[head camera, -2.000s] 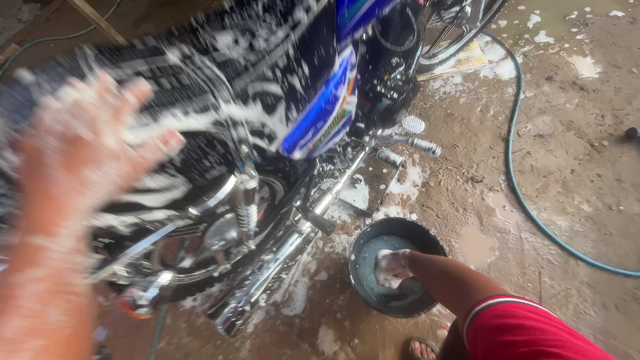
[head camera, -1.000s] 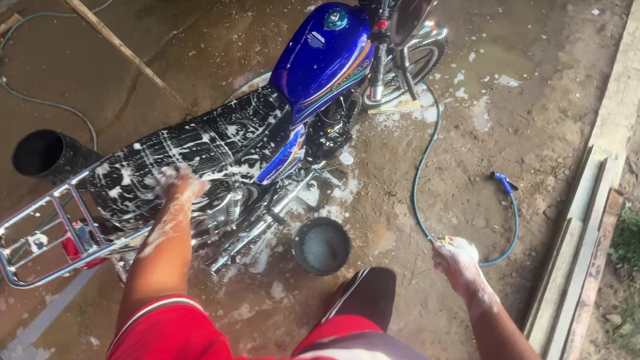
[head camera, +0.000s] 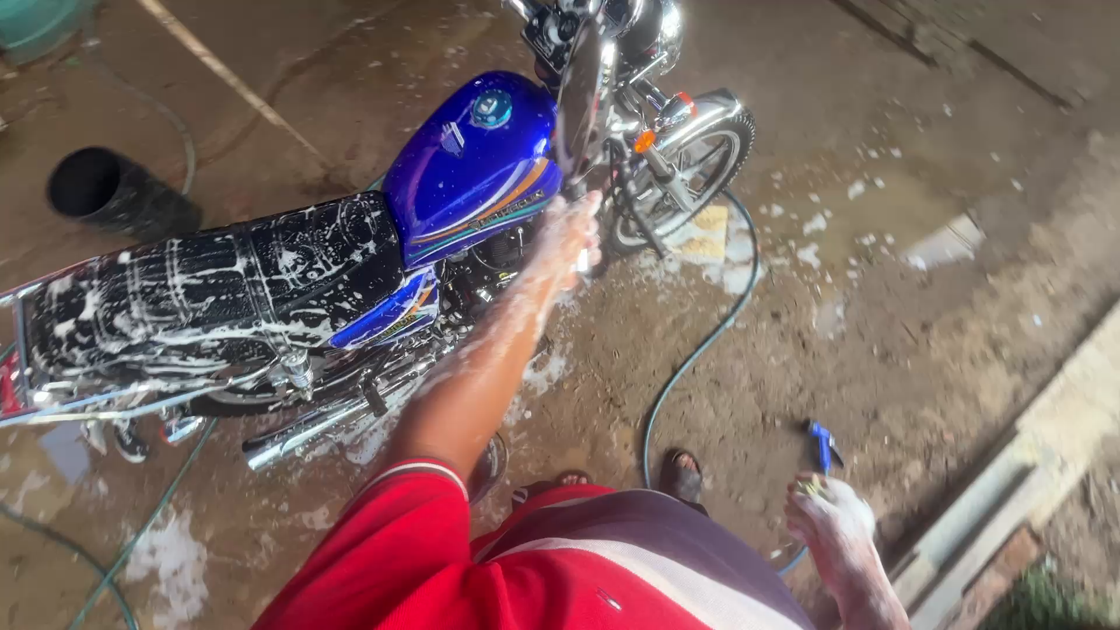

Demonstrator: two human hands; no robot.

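A motorcycle with a blue fuel tank (head camera: 477, 162) stands in front of me, its front wheel (head camera: 696, 179) at the upper right. White suds streak its black seat (head camera: 219, 289). My left hand (head camera: 573, 241), covered in suds, is at the near side of the handlebar area, just right of the tank and below a round mirror (head camera: 584, 101); blur hides whether its fingers close around anything. At the lower right, my right hand (head camera: 831, 516) is sudsy and closed on a small yellowish scrubber (head camera: 812, 486), away from the motorcycle.
A green hose (head camera: 700, 350) curves over the wet ground. Near my right hand lies a blue spray nozzle (head camera: 821, 444). A black container (head camera: 122, 192) is behind the seat. My forearm partly covers a bucket (head camera: 490, 468). Concrete edging (head camera: 989, 507) runs along the right.
My left hand has moved from the soapy seat forward to the handlebar area. My right hand was in the bucket two seconds ago and is now out at the right. The view has shifted.
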